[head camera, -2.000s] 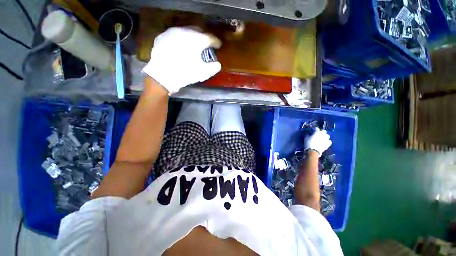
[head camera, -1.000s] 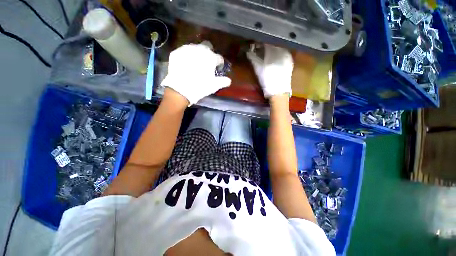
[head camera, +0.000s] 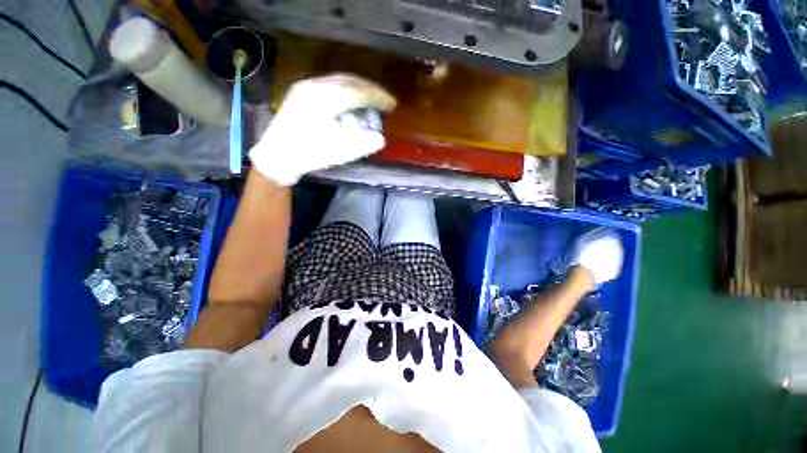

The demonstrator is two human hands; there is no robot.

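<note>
My left hand, in a white glove, is over the front of the bench and holds a small silver-grey metal workpiece between thumb and fingers. My right hand, in a white glove, is blurred and reaches into the upper part of the right-hand blue bin. Its fingertips are not clear, so I cannot tell if it holds anything. Many loose metal workpieces lie in that bin. The left-hand blue bin also holds workpieces.
The grey machine bed is at the top. Below it are a yellow pad and a red strip. A white bottle and a dark cup with a light-blue brush stand left. Filled blue totes are stacked right.
My right hand has moved from the bench pads into the right-hand bin. My left hand still holds a workpiece over the bench. The view has shifted slightly.
</note>
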